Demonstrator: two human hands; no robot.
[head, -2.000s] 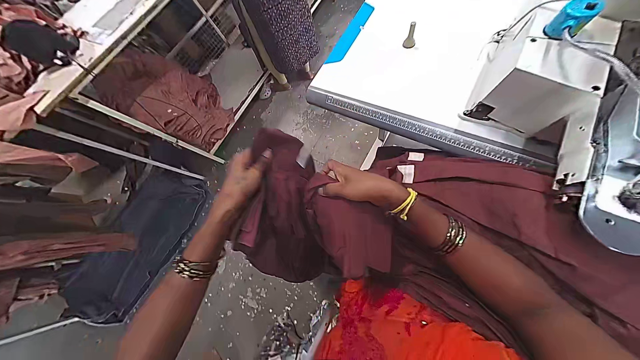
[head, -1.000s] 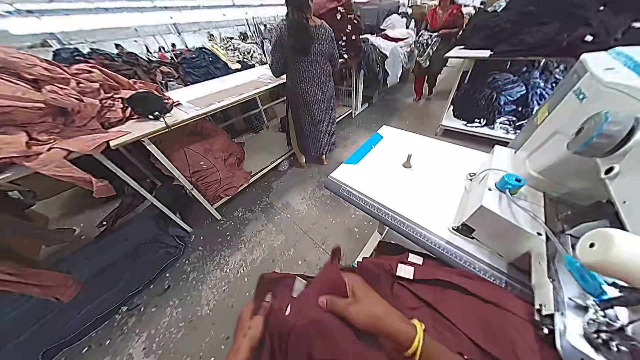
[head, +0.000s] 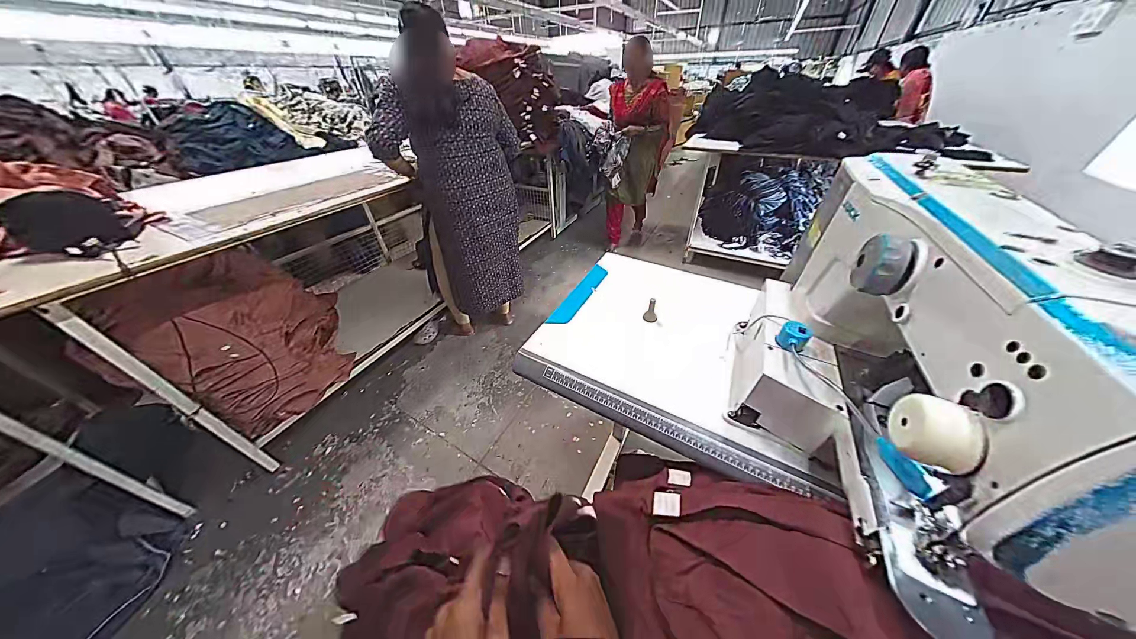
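Observation:
A bunched maroon garment (head: 417, 541) is at the bottom middle. My left hand (head: 470, 590) is at its lower part, fingers partly covered by the cloth and blurred. Beside it my right hand (head: 577, 595) grips a fold of the same garment. Just right of the hands, more maroon fabric (head: 745, 550) with small white labels lies along the front of the sewing machine table (head: 657, 355). The white and blue industrial sewing machine (head: 958, 355) stands at the right, with a cream thread cone (head: 936, 433) on its side.
On the left runs a long worktable (head: 266, 195) with garments on top and a rust-coloured cloth heap (head: 257, 337) beneath. A person in a patterned dress (head: 470, 186) stands beside it; another person (head: 637, 142) is in the aisle. Dark garments (head: 799, 111) cover a rear table. Scraps litter the floor (head: 390, 453).
The view has tilted up and right. Both hands, spread apart on the garment two seconds ago, are now close together. The person in the aisle appears nearer than a second ago.

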